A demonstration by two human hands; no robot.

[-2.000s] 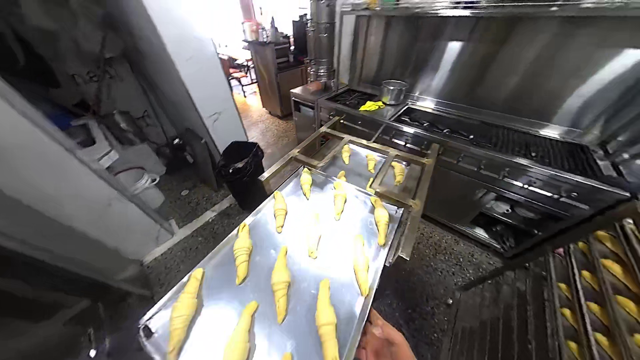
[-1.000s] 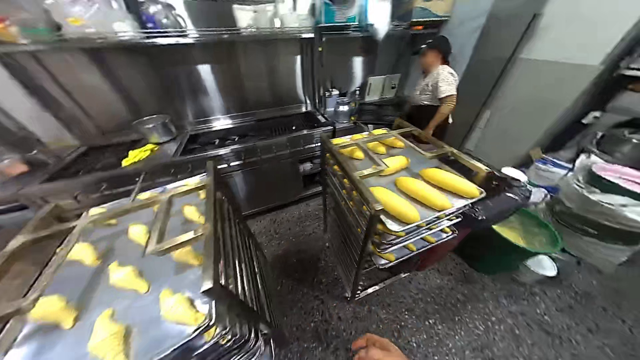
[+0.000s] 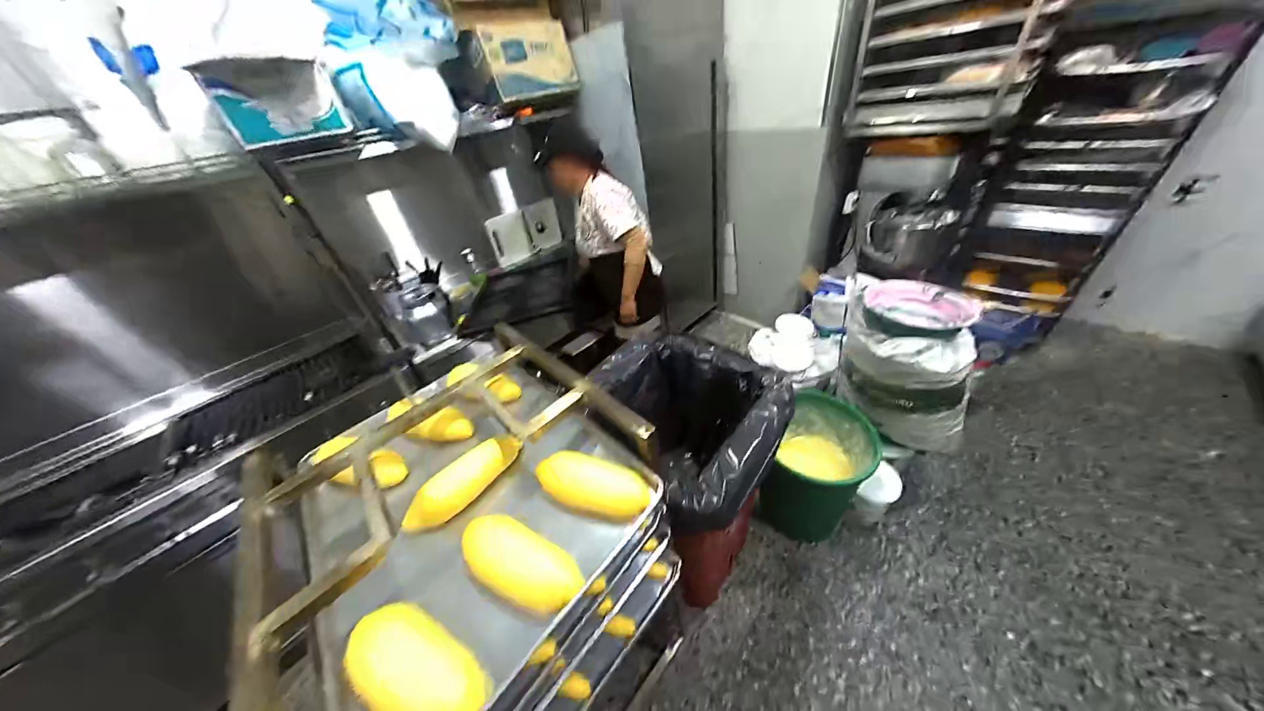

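Observation:
Neither my left hand nor my right hand shows in the head view, so what they hold or touch is hidden. Closest to me, at the lower left, stands a metal tray rack [image 3: 259, 553]. Its top tray [image 3: 390, 583] bears several yellow dough loaves, among them a large oval loaf [image 3: 520, 563] in the middle and another loaf [image 3: 594, 485] toward the right edge. Smaller yellow pieces lie on the trays below. Over the top tray runs the rack's brass-coloured metal frame [image 3: 558, 413].
Beside the rack stand a bin with a black liner [image 3: 726, 464] and a green bucket [image 3: 820, 499] of yellow material. A white sack [image 3: 908, 405] and a shelved rack [image 3: 1076, 168] are farther right. A person [image 3: 612, 232] stands at the back counter; a stove [image 3: 247, 405] lines the left.
The view has swung far to the right, past the rack of shaped pastries, and nearer the loaf rack. A hand seen at the bottom edge in both earlier frames is out of view.

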